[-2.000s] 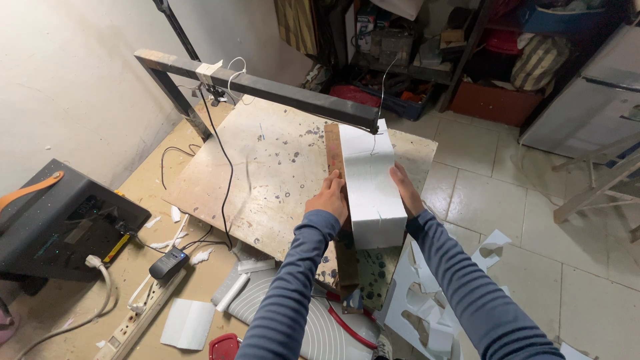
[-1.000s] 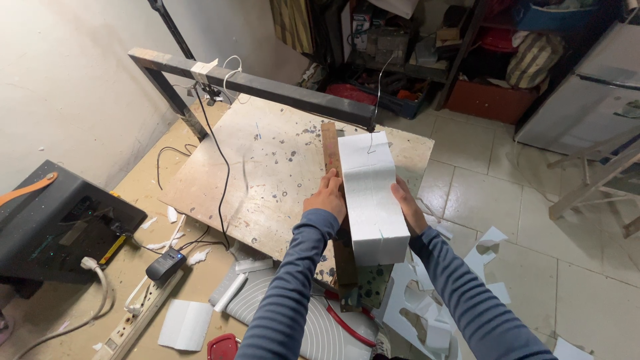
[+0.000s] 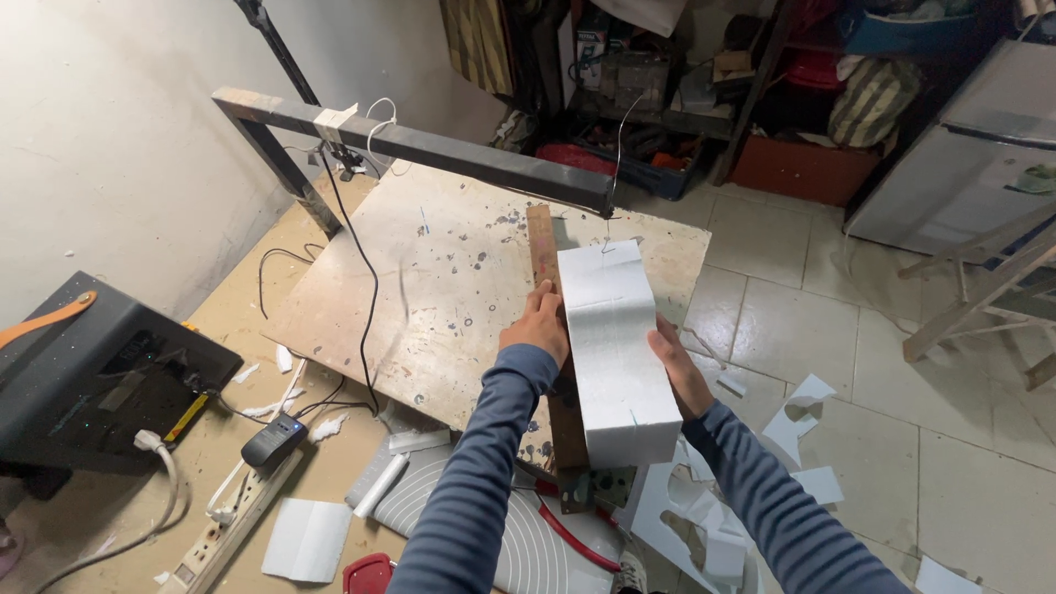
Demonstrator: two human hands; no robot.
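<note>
A white foam block [image 3: 615, 330] with a curved dip in its top face lies on a paint-spotted board [image 3: 445, 280], against a long wooden strip [image 3: 541, 239]. My left hand [image 3: 536, 323] rests on the strip at the block's left side, fingers pointing forward. With its fingers along the block's right side, my right hand [image 3: 678, 363] holds the block; its fingertips are partly hidden. Above the block's far end, a thin wire [image 3: 619, 157] runs at the tip of a dark metal arm [image 3: 462, 157].
A black power unit [image 3: 115, 379], a power strip [image 3: 235, 528] and an adapter [image 3: 274, 441] lie at left. White foam offcuts [image 3: 792, 421] are at lower right. A metal-framed stool or ladder [image 3: 982, 280] stands right, shelves [image 3: 701, 115] behind.
The foam block has moved toward me along the wooden strip, away from the wire and arm tip. My right hand has moved back with it. My left hand stays by the strip.
</note>
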